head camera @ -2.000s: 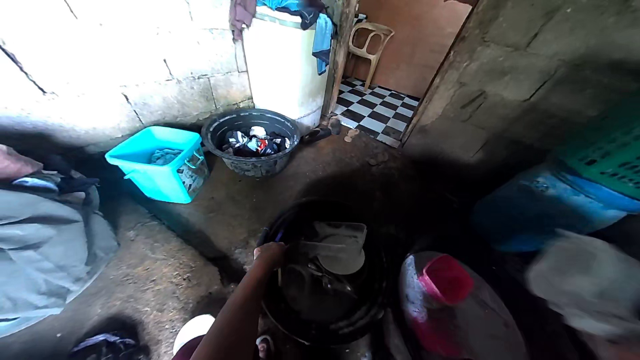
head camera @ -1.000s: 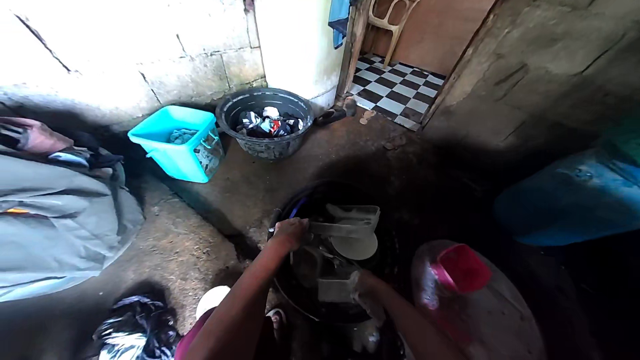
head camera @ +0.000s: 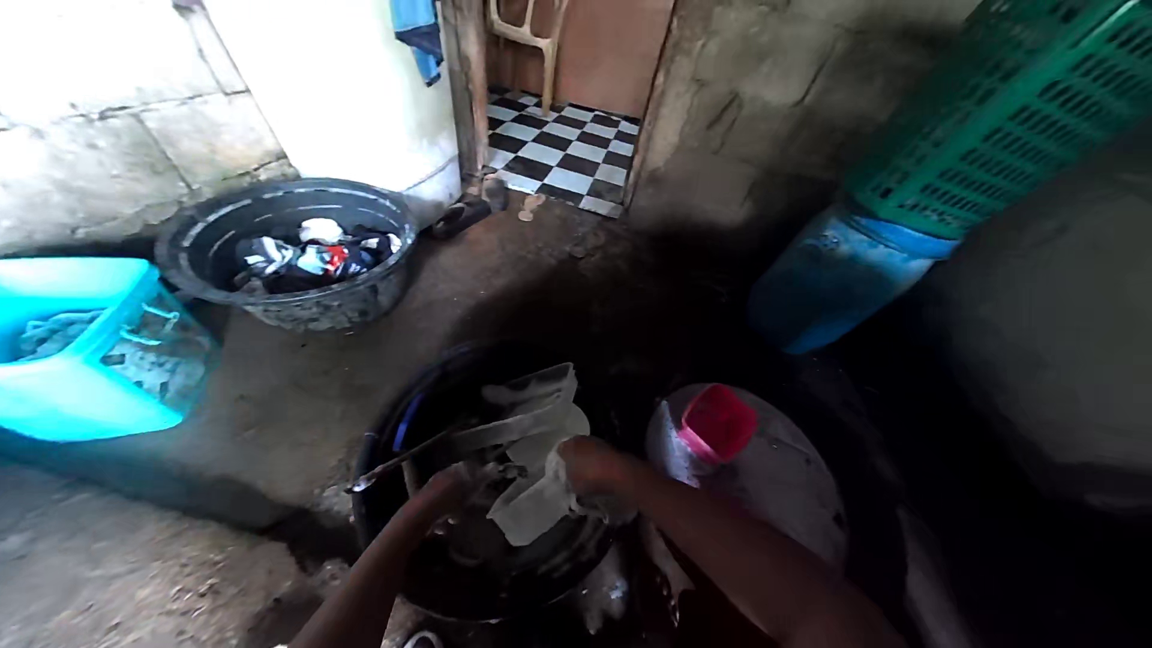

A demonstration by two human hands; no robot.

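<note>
Over a dark round basin (head camera: 504,594), my right hand (head camera: 589,463) grips a pale translucent plastic container (head camera: 531,508) by its side, with some whitish material at the fingers. My left hand (head camera: 454,486) is low in the basin, left of that container; its fingers are dim and blurred, and what they touch is unclear. Behind the hands lie another clear rectangular container (head camera: 540,387), a pale round dish (head camera: 574,418) and a long-handled utensil (head camera: 396,463) that reaches over the basin's left rim. Shadow hides much of the basin's inside.
Right of the basin, a pink plastic dipper or cup (head camera: 720,423) stands on a round lid (head camera: 792,477). A black tub of clothes (head camera: 288,193) and a turquoise bin (head camera: 117,396) are at the left. A blue drum (head camera: 828,279) and green basket (head camera: 981,135) stand at the right.
My right hand, absent from the earliest frame, came in over the basin. My left hand has moved from the long utensil at the rim down into the basin. The view has shifted.
</note>
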